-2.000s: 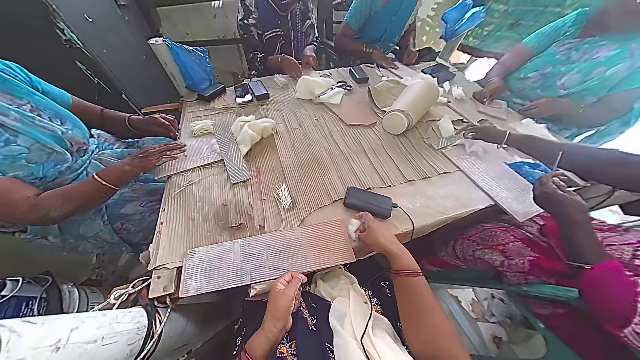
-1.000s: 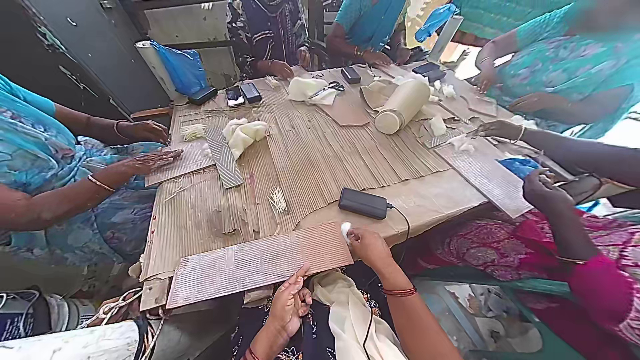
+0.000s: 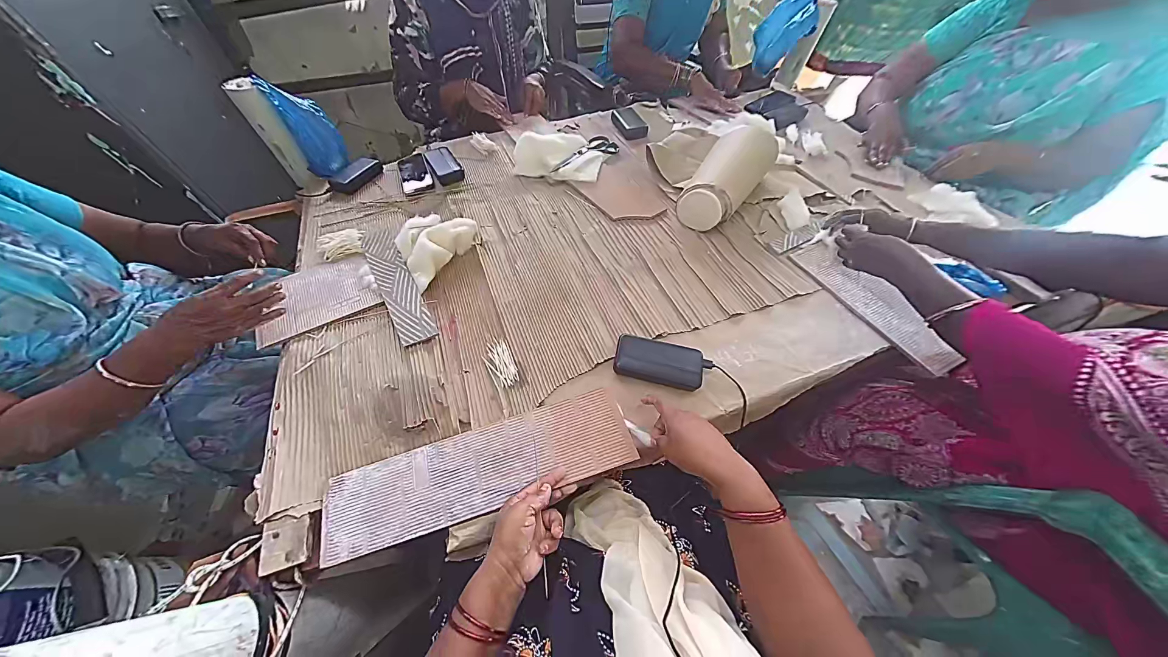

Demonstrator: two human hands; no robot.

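A ridged rectangular board [image 3: 474,474] lies at the near edge of the table. My left hand [image 3: 529,525] is at the board's near edge, fingers curled; whether it grips anything is unclear. At the board's right end, my right hand [image 3: 684,438] has a small tuft of white cotton [image 3: 641,434] at its fingertips. A black power bank [image 3: 659,362] with a cable lies just beyond that hand. Thin white cotton wicks [image 3: 501,364] lie in a small bundle beyond the board. Cream cloth [image 3: 630,566] rests across my lap.
Corrugated cardboard [image 3: 547,274] covers the table. Co-workers sit around it, hands at similar boards [image 3: 324,297]. A patterned strip [image 3: 399,287], cream cloth [image 3: 436,246], scissors [image 3: 593,151] on white cloth, phones [image 3: 429,171] and a large beige roll [image 3: 730,173] lie farther in.
The cotton that stood up as a round tuft at my right fingertips now lies low beside the board's right end. The co-worker at right has moved a hand onto their board.
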